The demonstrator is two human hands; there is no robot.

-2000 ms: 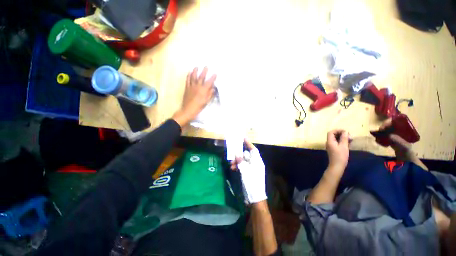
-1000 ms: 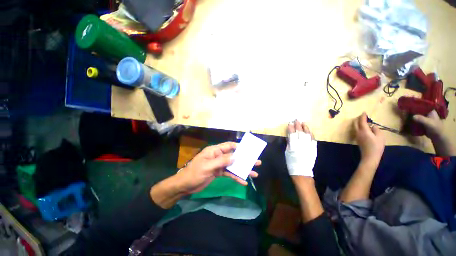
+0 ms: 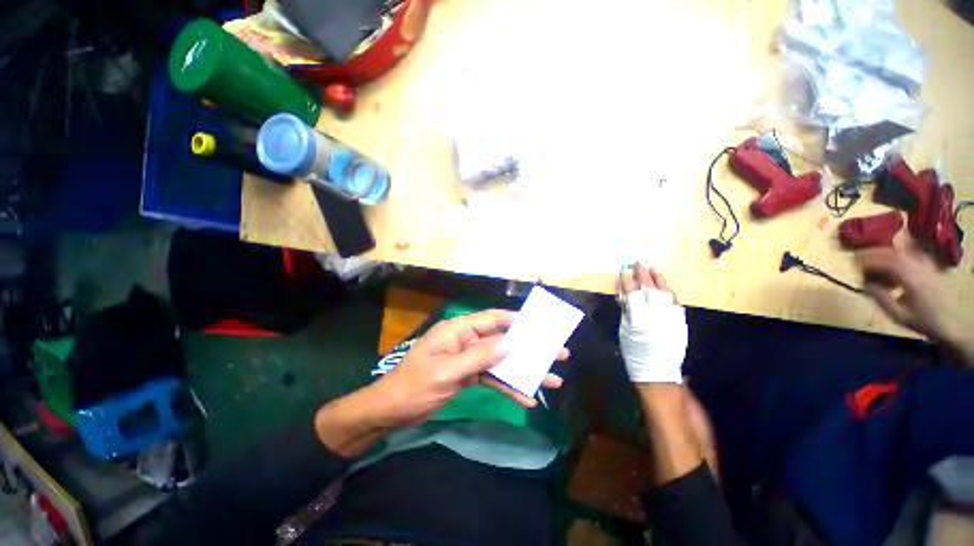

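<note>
My left hand [image 3: 433, 368] is bare and holds a white card [image 3: 539, 341] between thumb and fingers, just off the table's front edge and above my lap. My right hand [image 3: 654, 325] wears a white glove with bare fingertips. Its fingertips rest at the table edge; whether they hold anything is too small to tell. A green bag [image 3: 486, 407] lies on my lap below the left hand. A small clear packet [image 3: 491, 169] lies on the wooden table [image 3: 598, 160].
At the left stand a green tumbler [image 3: 240, 69], a clear bottle [image 3: 320, 160] and a phone [image 3: 344, 219]. At the right lie red tagging guns [image 3: 774, 179], black cords [image 3: 721, 219] and clear plastic bags [image 3: 854, 75]. A coworker's blurred hand [image 3: 908, 283] is at the right edge.
Since two seconds ago the card has passed from my gloved right hand to my left hand, and the right hand has moved to the table edge. The coworker's hands have shifted.
</note>
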